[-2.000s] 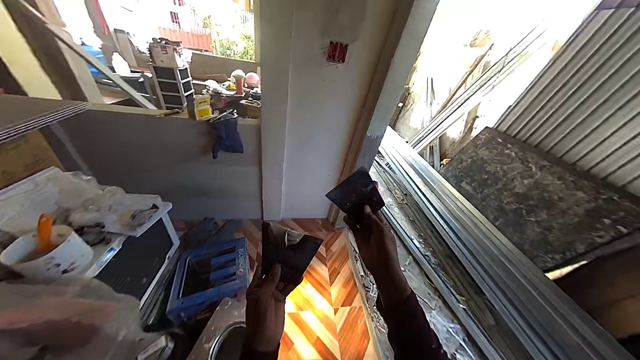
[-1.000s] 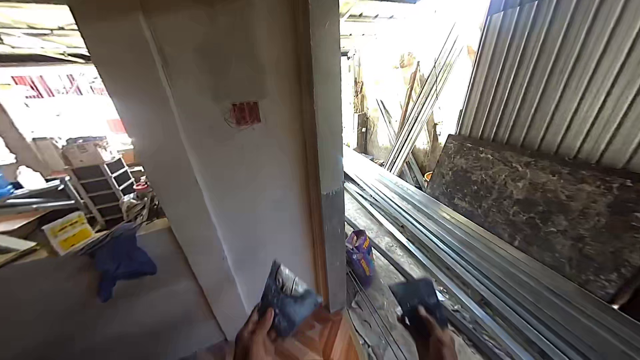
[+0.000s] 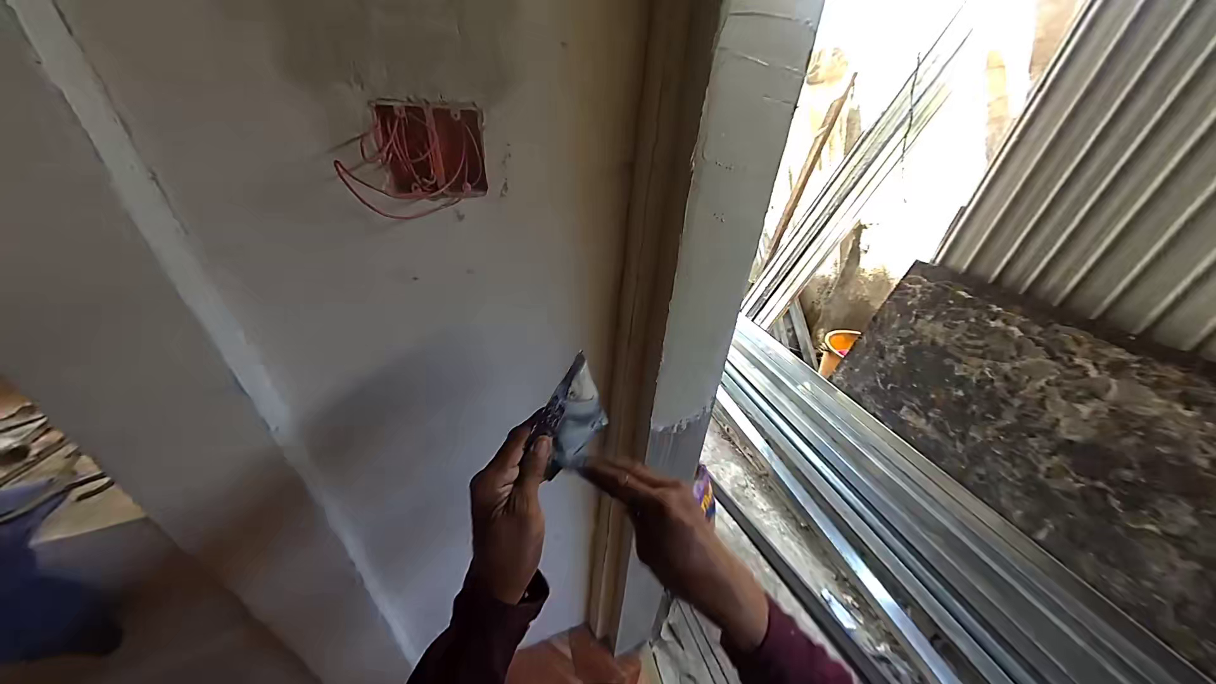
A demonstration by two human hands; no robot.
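My left hand [image 3: 513, 499] grips a dark putty knife [image 3: 553, 418] with a wide blade, tilted upward, bearing some whitish filler. Right beside it, my right hand [image 3: 655, 508] is closed on a second putty knife [image 3: 581, 432], whose blade meets or overlaps the first; blur hides exactly where they touch. Both hands are in front of a plastered wall [image 3: 456, 313]. The wall's end face [image 3: 731, 190] has light filler over most of its height and bare grey lower down. Above the hands, a red electrical box [image 3: 429, 150] with loose pink wires is set into the wall.
A wooden frame strip [image 3: 641, 237] runs up beside the wall end. Long metal profiles [image 3: 855, 475] lie on the right, beside a dark marbled slab [image 3: 1045, 418] and corrugated sheeting [image 3: 1121, 180]. An orange container [image 3: 838, 350] stands behind. Blue cloth [image 3: 47, 598] is at lower left.
My hands, apart in both earlier frames, have come together with the two putty knives. The view has turned toward the wall and moved closer to it.
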